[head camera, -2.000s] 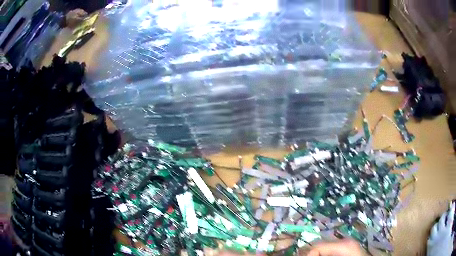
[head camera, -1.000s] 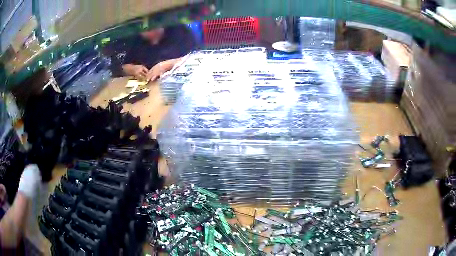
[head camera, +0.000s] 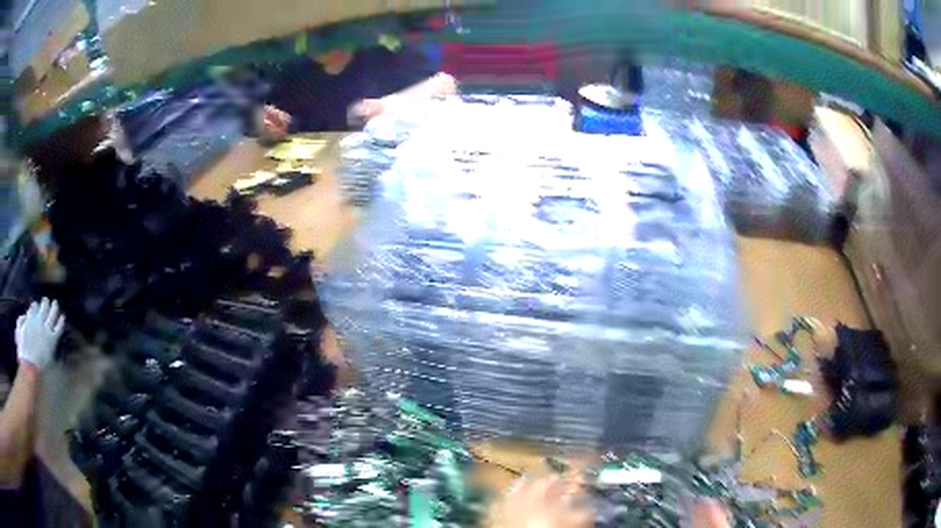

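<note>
A blurred bare hand, which looks like my left hand [head camera: 542, 502], is at the bottom edge between two heaps of circuit boards. A small skin-coloured part of my right hand [head camera: 712, 515] shows at the bottom edge farther right. Whether either hand holds anything is too blurred or cut off to tell. The left heap of green circuit boards [head camera: 428, 469] has pale parts and wires. The right heap of boards [head camera: 631, 475] has green and whitish strips. Both heaps lie in front of the wrapped tray stack [head camera: 537, 382].
Black housings [head camera: 196, 402] stand in rows at left, with loose black parts [head camera: 175, 237] behind. A neighbour's gloved hand [head camera: 40, 332] is at far left. Another person [head camera: 341, 93] works behind yellow strips [head camera: 294, 150]. Stray boards [head camera: 779, 369] and a black part [head camera: 862, 382] lie at right.
Compared with one second ago, my hands have come into view at the bottom edge. The neighbour's gloved hand is higher and farther left, and the far person's hands have moved apart.
</note>
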